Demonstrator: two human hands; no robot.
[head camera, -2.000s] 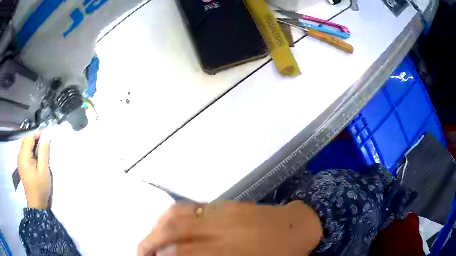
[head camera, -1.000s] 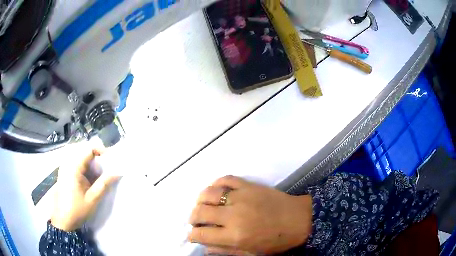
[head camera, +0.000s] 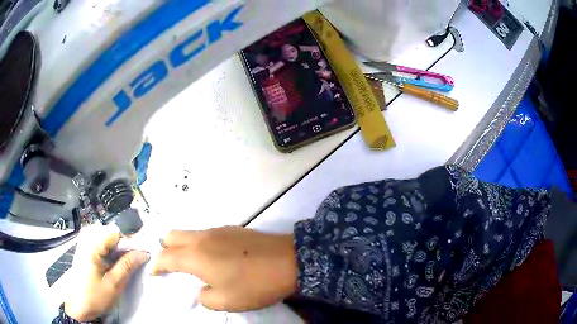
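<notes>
White cloth (head camera: 161, 300) lies under my hands and glares into the white table, so its edges are hard to see. My left hand (head camera: 104, 278) is low on the left, fingertips close below the machine head, its thumb pointing towards my right hand. My right hand (head camera: 221, 266) lies palm down beside it, with curled fingertips on the cloth near the left thumb. Whether either hand pinches the cloth is lost in glare. The thread tension assembly (head camera: 117, 197) is just above the left fingertips. The presser foot and needle cannot be made out.
The machine arm (head camera: 171, 63) crosses the upper left. A lit smartphone (head camera: 300, 85), a yellow strip (head camera: 357, 85), pink and blue snips (head camera: 424, 78) and a wooden-handled tool (head camera: 431, 97) lie behind my right forearm. A blue crate (head camera: 522, 155) is beyond the curved table edge.
My right hand has moved left and up, to beside my left hand. The dark pointed piece seen at it two seconds ago no longer shows. The phone screen, dark then, is lit.
</notes>
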